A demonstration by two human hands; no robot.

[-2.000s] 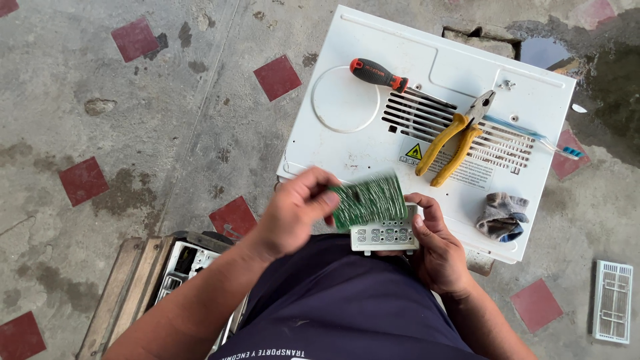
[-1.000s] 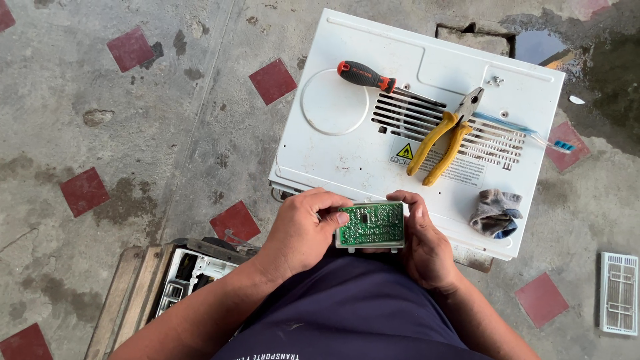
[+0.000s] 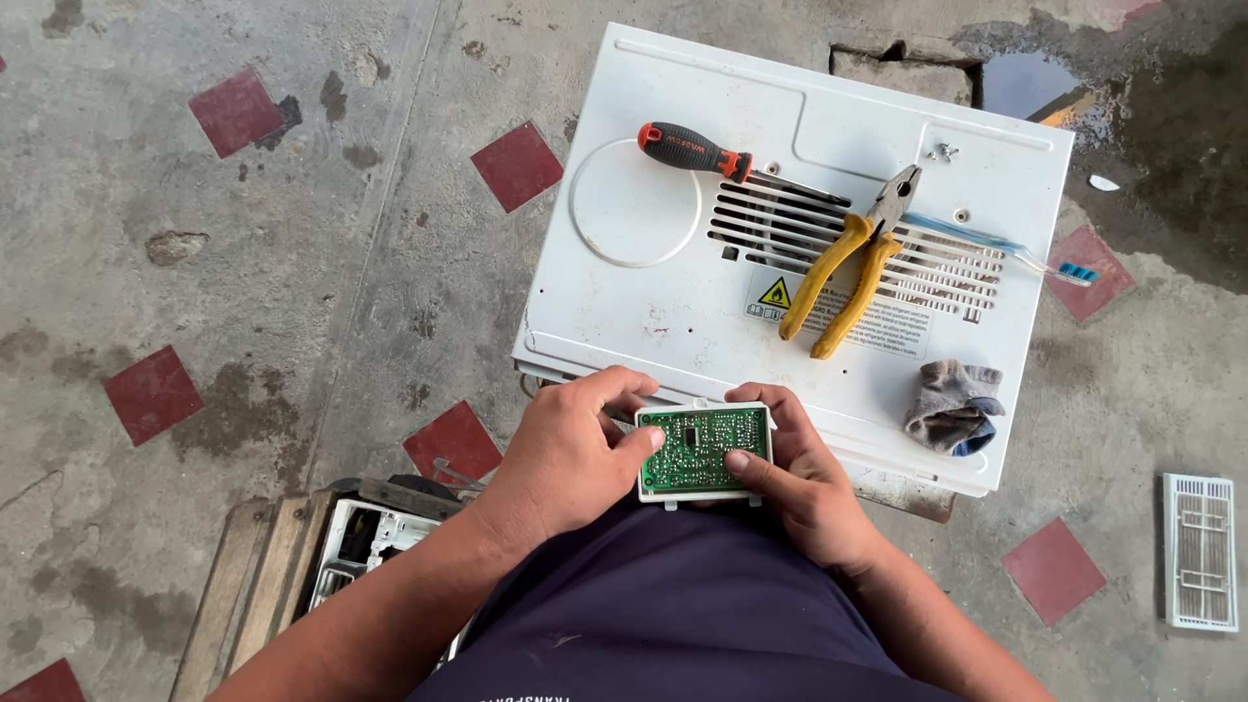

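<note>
A green circuit board (image 3: 704,450) lies solder side up within a white plastic frame (image 3: 671,503), close to my body. My left hand (image 3: 585,444) grips its left end, the thumb pressing on the board. At the right end my right hand (image 3: 804,478) grips it too, thumb on the board and index finger along the frame's top corner. Beyond them, on a white metal appliance casing (image 3: 624,322), lie a screwdriver (image 3: 694,151) with a black and red handle, combination pliers (image 3: 858,263) with yellow grips, and a blue toothbrush (image 3: 1004,248).
A crumpled grey cloth (image 3: 954,408) and several small screws (image 3: 943,152) rest on the casing. A slatted wooden bench (image 3: 258,585) at lower left holds a white plastic assembly (image 3: 366,536). One white vent grille (image 3: 1200,552) lies on the concrete floor at right. Water pools at upper right.
Two seconds ago my left hand held the board tilted above the white frame; now the board lies flat in it. My right thumb has moved onto the board's face.
</note>
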